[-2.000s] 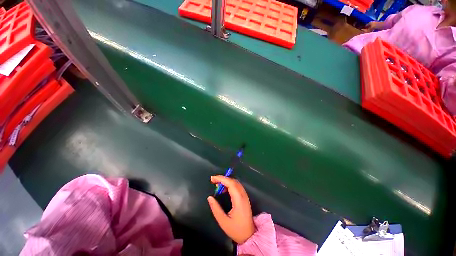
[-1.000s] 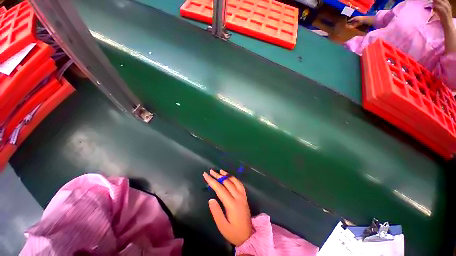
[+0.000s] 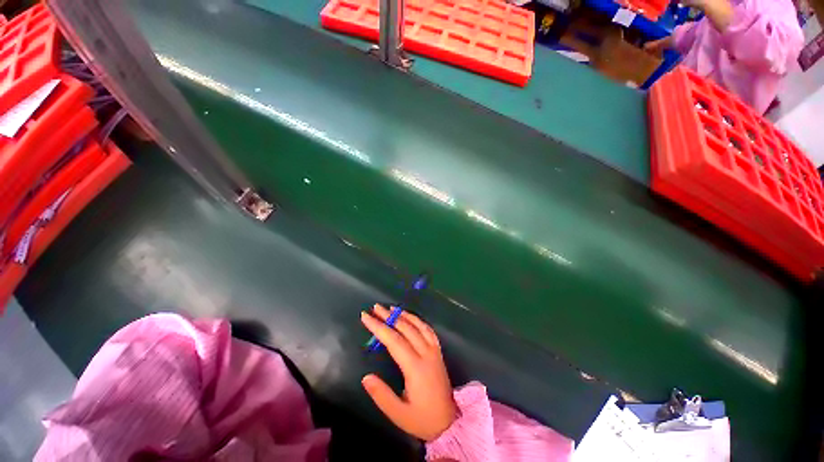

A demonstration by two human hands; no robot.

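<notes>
My right hand [image 3: 416, 374] is bare, back up, over the near edge of the green belt at the lower middle. It holds a blue pen [image 3: 395, 316] between its fingers, with the thumb held apart. The pen slants up to the right and its upper part is slightly blurred. My left arm shows only as a pink striped sleeve [image 3: 181, 388] at the lower left, and the left hand is not visible. A clipboard [image 3: 643, 413] with a metal clip and white papers [image 3: 623, 442] lies at the lower right, partly cut off by the frame.
Stacked red-orange trays stand at left [image 3: 68, 194] and at right [image 3: 691, 171], the right ones holding small parts. A single tray [image 3: 470, 41] lies across the belt [image 3: 434, 230]. Metal uprights rise at left [image 3: 158, 104] and top centre [image 3: 391, 32]. A person's pink sleeve [image 3: 759, 45] shows upper right.
The pen has swung about between my right fingers, and the fingers have straightened from their earlier curl. The person opposite has shifted back from the right trays. My left sleeve is nearly unchanged.
</notes>
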